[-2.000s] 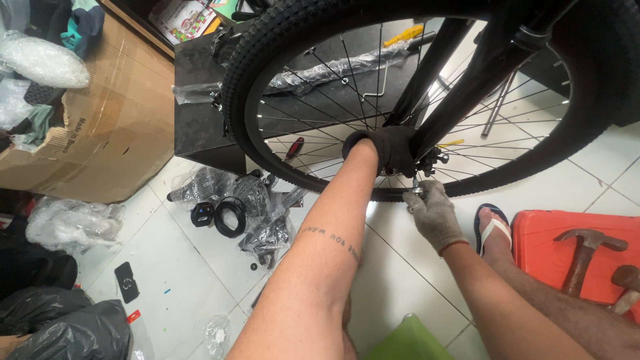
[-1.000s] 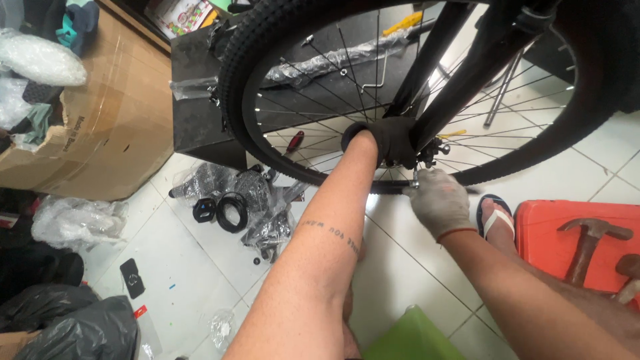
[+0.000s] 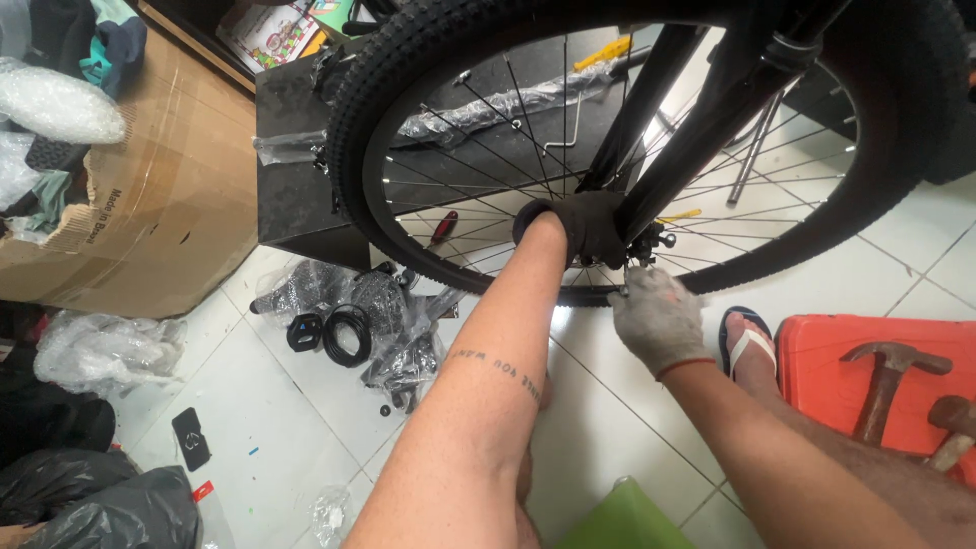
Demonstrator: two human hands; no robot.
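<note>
A bicycle wheel with a knobby black tire (image 3: 362, 99) stands in a black suspension fork (image 3: 686, 130). My left hand (image 3: 595, 229), in a dark glove, is at the wheel's hub beside the fork's lower end; its fingers are mostly hidden, so what it grips does not show. My right hand (image 3: 659, 316), in a grey work glove, is curled at the brake caliper (image 3: 648, 240) at the foot of the fork, near the rim. A small metal piece shows at its fingertips, too little of it to name.
On the right, a claw hammer (image 3: 884, 374) and another hammer lie on a red case (image 3: 816, 335), beside a foot in a flip-flop (image 3: 751, 347). Plastic-wrapped parts (image 3: 396, 335) lie on the tiles. Behind the wheel, a black box (image 3: 297, 206) holds a hex key (image 3: 572, 126). A cardboard box (image 3: 175, 175) stands left.
My right hand has turned a little at the caliper and stays close to it. My left hand keeps its place at the hub.
</note>
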